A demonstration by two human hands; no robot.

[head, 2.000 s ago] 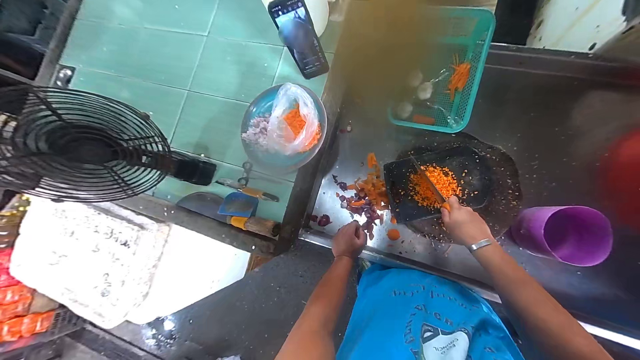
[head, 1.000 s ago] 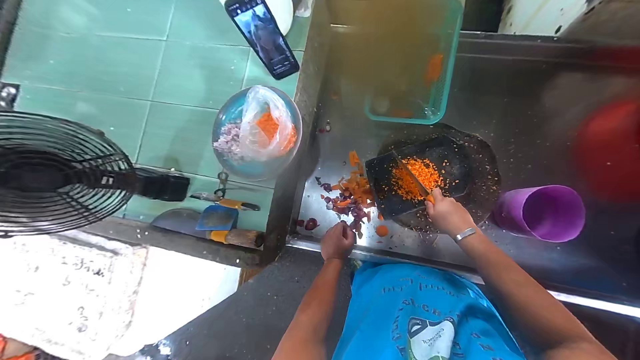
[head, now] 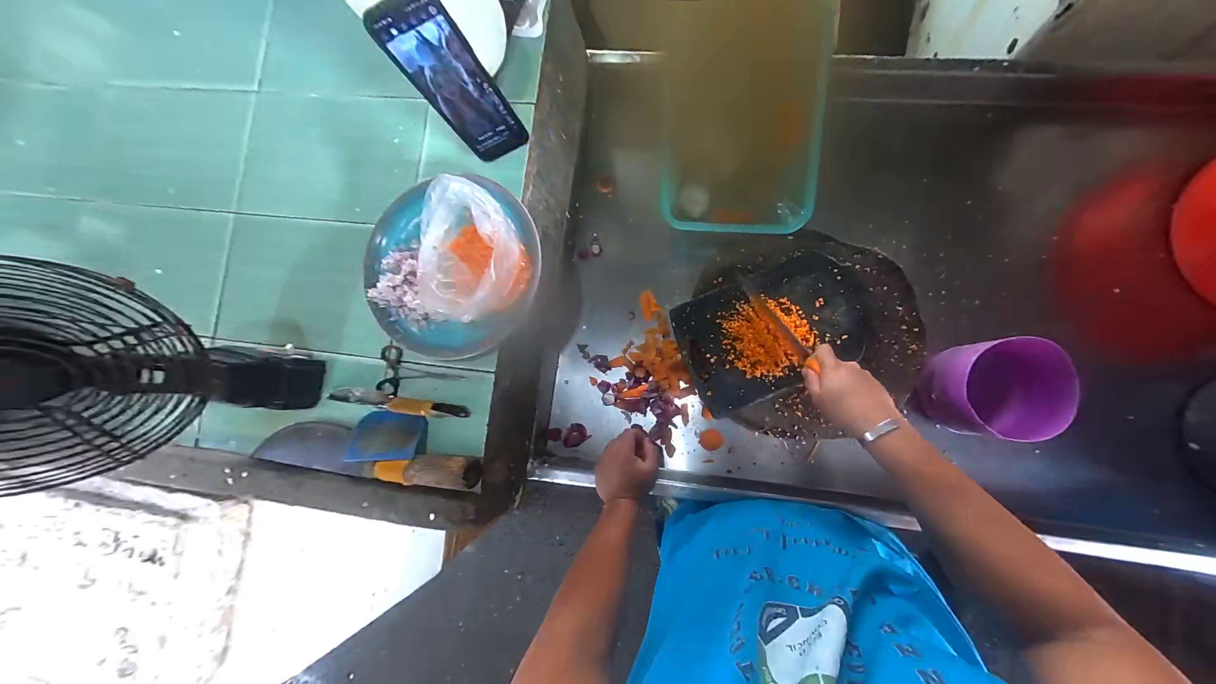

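My right hand [head: 848, 391] is closed on the orange handle of a kitchen knife [head: 781, 328], whose blade lies across a heap of finely chopped carrot [head: 755, 344]. The heap sits on a black cutting board [head: 708, 370], set on a dark round slab [head: 898, 309]. My left hand [head: 627, 465], fingers curled, rests at the front edge of the steel counter beside onion skins [head: 663, 408] and carrot peelings [head: 655, 351]; whether it holds anything cannot be told. A round orange carrot piece [head: 711, 439] lies between the hands.
A purple plastic cup [head: 1021, 389] lies to the right. Behind the board stands a teal basket [head: 741, 228], partly blurred. On green tiles at left are a plate [head: 456, 340] with chopped onion and bagged carrot, a phone [head: 446, 76], a cleaver [head: 313, 446] and a fan [head: 95, 375].
The knife blade has shifted its place over the chopped carrot between frames. My left hand stays near the counter's front edge. The camera view has shifted somewhat.
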